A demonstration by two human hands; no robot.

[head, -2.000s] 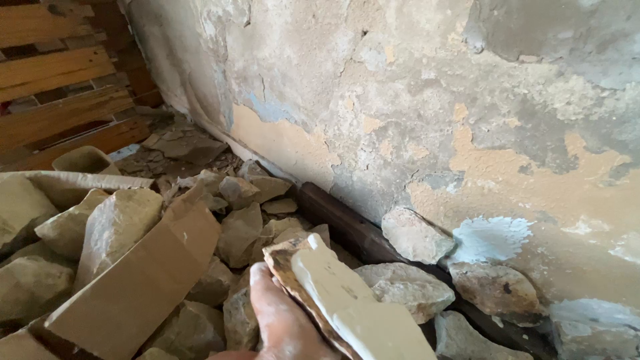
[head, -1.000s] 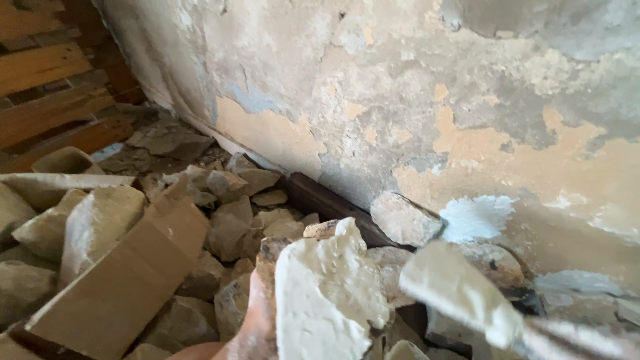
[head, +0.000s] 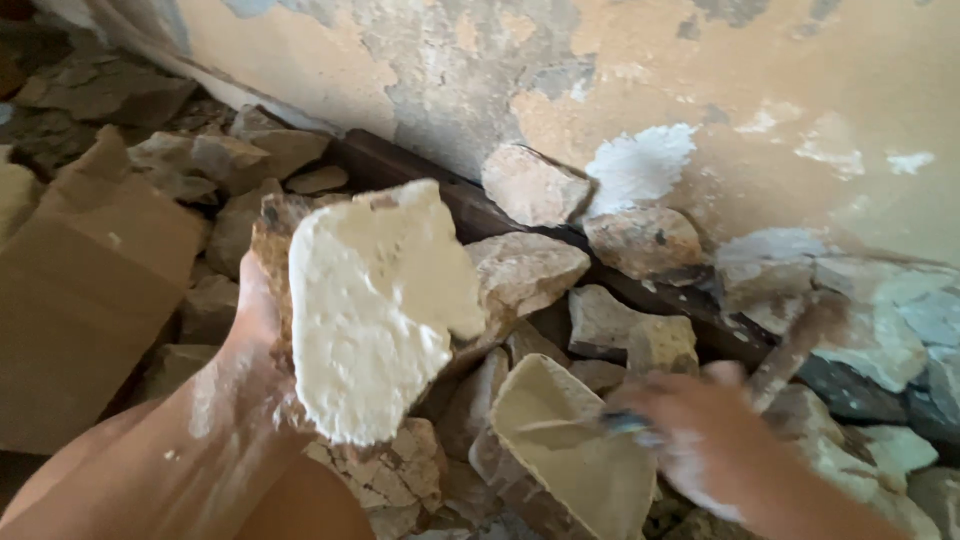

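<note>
My left hand (head: 247, 352) holds a rough stone by its left edge; the broad face of the stone (head: 367, 307) is coated with wet cream-white plaster or adhesive. To the right, my right hand (head: 675, 420) is blurred and closed on a tool handle; the tool's blade is not clear to see. The hand is at the right rim of a tub (head: 544, 472) of cream-coloured paste. A patch of white paste (head: 645, 165) is on the wall beside a pale stone (head: 532, 184).
A peeling plaster wall (head: 465, 67) rises behind, with a dark beam (head: 405, 165) along its foot. A cardboard piece (head: 90, 292) leans at the left over loose stones. Another stone (head: 645, 240) rests against the wall below the white patch.
The coated face of the stone has turned towards me. The tool blade seen at the right a second ago has left the stone, and my right hand is now down by the tub. The view has moved down and right.
</note>
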